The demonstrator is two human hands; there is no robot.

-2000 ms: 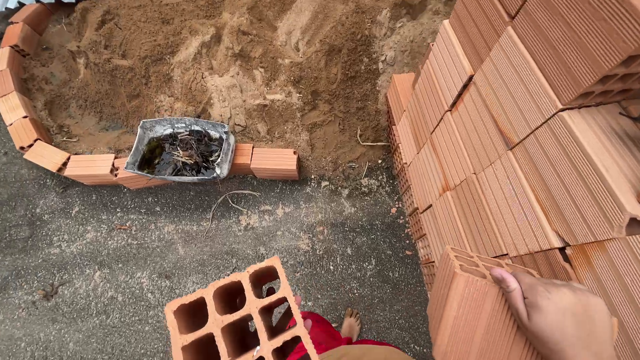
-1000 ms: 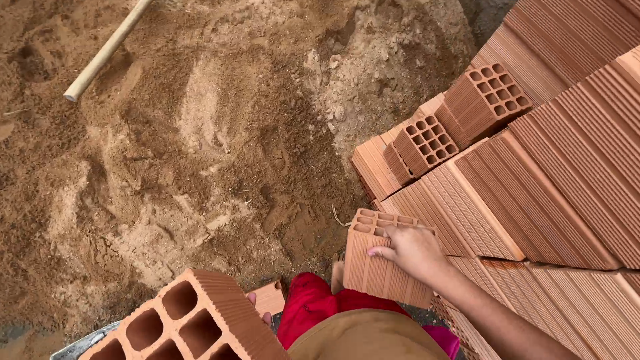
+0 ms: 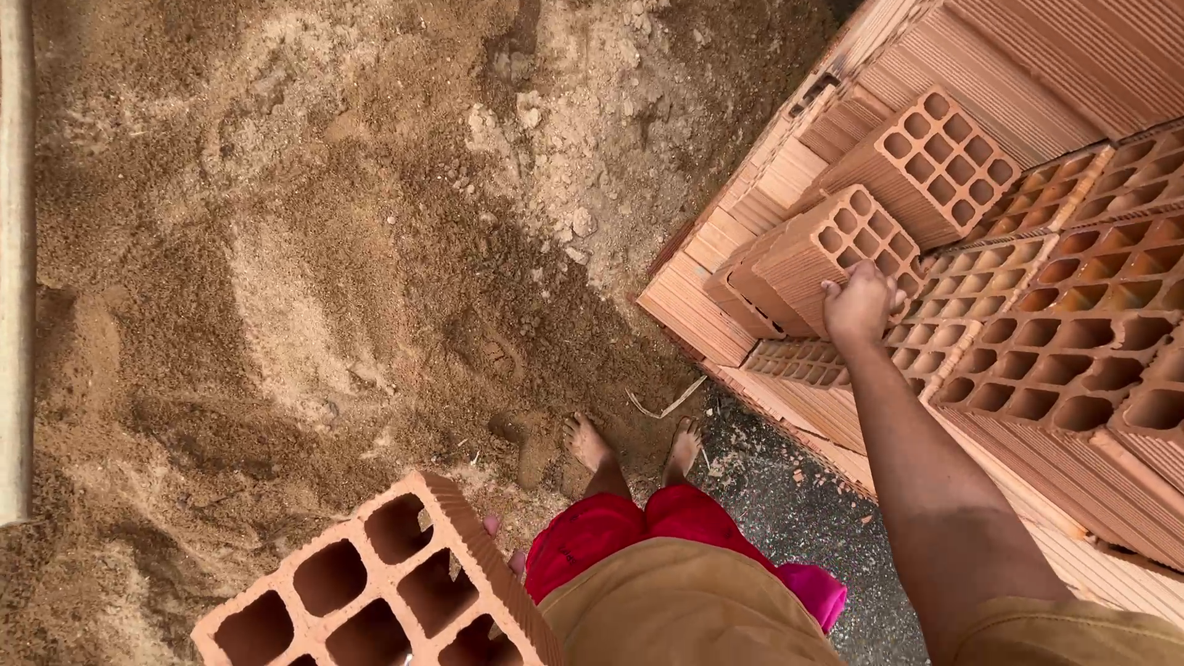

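Observation:
A hollow clay brick (image 3: 379, 592) with square holes is held low at the lower left; only fingertips of my left hand (image 3: 504, 546) show at its right side. My right arm reaches to the brick stack, where my right hand (image 3: 862, 305) grips the holed end of another hollow clay brick (image 3: 805, 268). That brick lies on the stack, against a similar brick at its lower left. Above it, a further hollow brick (image 3: 934, 166) rests with its holes facing me.
The tall stack of hollow clay bricks (image 3: 1045, 462) fills the right side. Sandy ground (image 3: 370, 277) spreads across the left and middle, with a pale pole (image 3: 14, 277) at the far left edge. My bare feet (image 3: 590, 444) stand on sand near the stack's corner.
A second ago my right hand held a brick low beside the stack; now it is further out, on a brick lying on the stack. The left-hand brick stays at the lower left. The view has shifted.

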